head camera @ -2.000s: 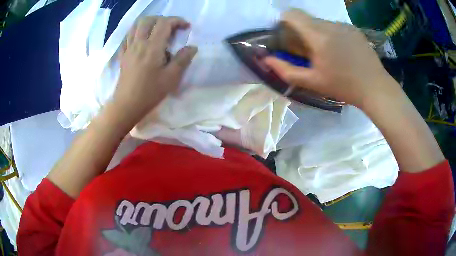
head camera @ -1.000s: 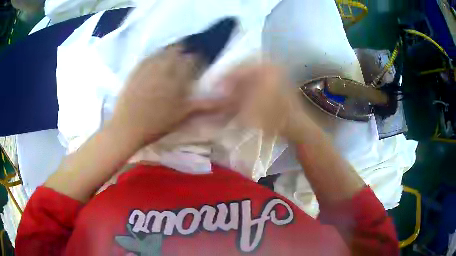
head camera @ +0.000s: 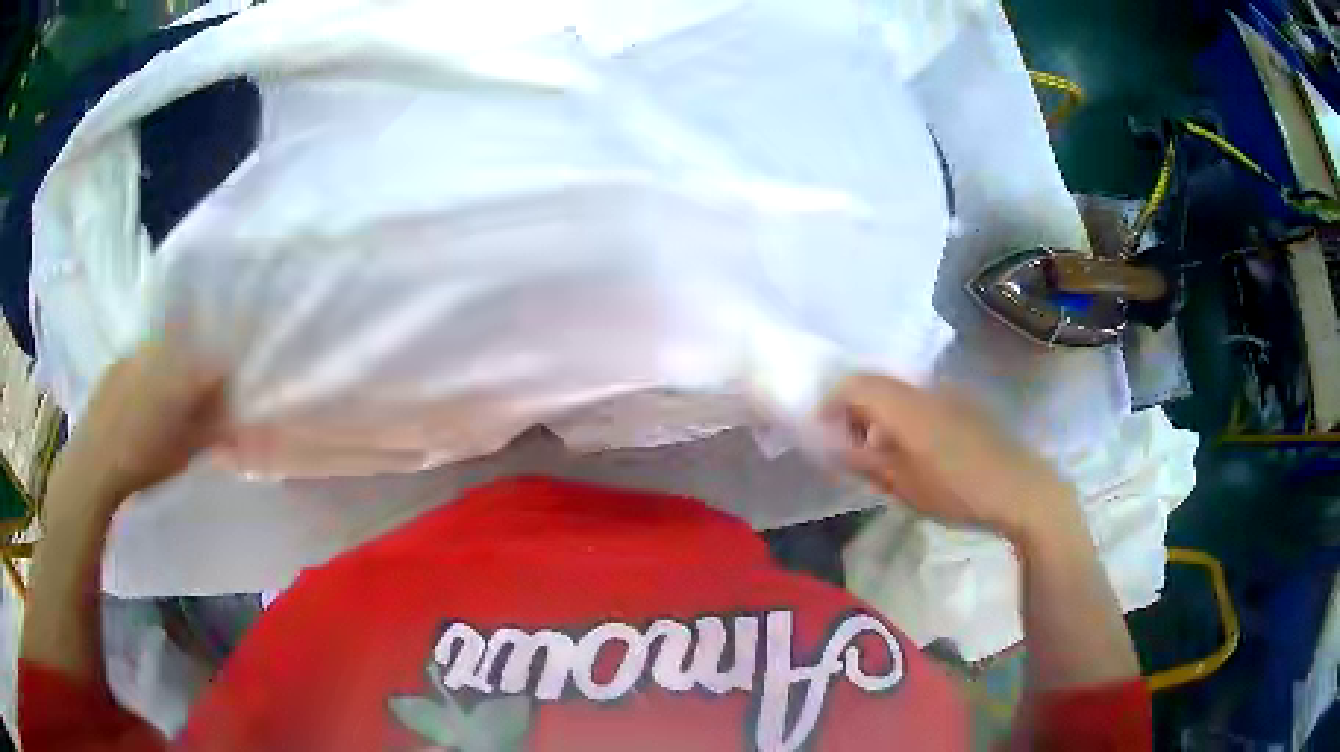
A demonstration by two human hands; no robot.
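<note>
A white garment (head camera: 588, 221) is spread wide over the navy padded board (head camera: 199, 154), which shows dark through an opening at the upper left. The garment's near edge looks pinkish. My left hand (head camera: 155, 419) is blurred and is at the garment's near left edge; its fingers are partly hidden by cloth and blur. My right hand (head camera: 919, 441) is closed on the garment's near right edge. The steam iron (head camera: 1065, 294), with a brown handle and a blue part, stands untouched at the right on its grey rest (head camera: 1158, 353).
A crumpled white cloth pile (head camera: 955, 588) hangs at the table's right near edge. The white table cover (head camera: 221, 536) shows in front of me. A yellow hose (head camera: 1161, 184) runs from behind the iron. Yellow metal tubing (head camera: 1227, 617) stands at the right.
The iron went from my right hand to its rest. Both hands have moved apart from the middle, and the bunched garment is now spread wide, covering more of the navy board.
</note>
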